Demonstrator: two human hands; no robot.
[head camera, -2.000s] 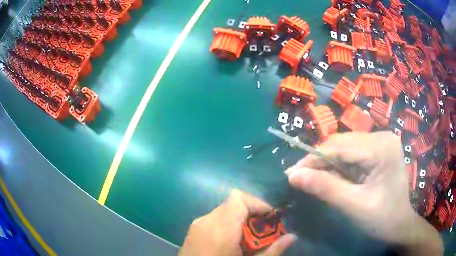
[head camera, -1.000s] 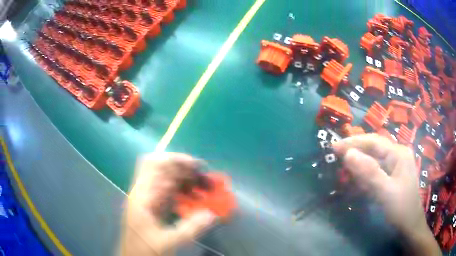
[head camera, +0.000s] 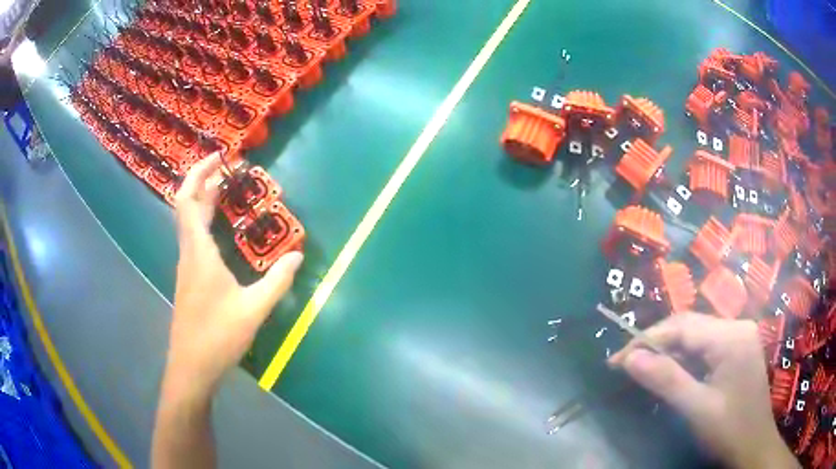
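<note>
My left hand (head camera: 215, 261) is around an orange connector (head camera: 269, 236) at the left of the table. Its thumb is at the connector's near right corner, its fingers along the left side. The connector stands flange up, its oval opening showing, touching another connector (head camera: 245, 190) at the near end of the block. My right hand (head camera: 701, 371) holds a slim silver-grey tool (head camera: 625, 322) between thumb and fingers. The tool points up and left, near white square terminals (head camera: 625, 282) of a loose connector (head camera: 639, 229). My palms are hidden.
A block of orange connectors (head camera: 197, 87) stands in rows at upper left, black wires upright. A jumbled orange heap (head camera: 752, 234) fills the right side. A yellow line (head camera: 403, 174) crosses the green table (head camera: 440, 275). Thin loose leads (head camera: 564, 417) lie left of my right hand. Blue bins show at the edges.
My left hand has carried its connector up and left from the near edge to the end of the block. My right hand still has the tool. The view has shifted left.
</note>
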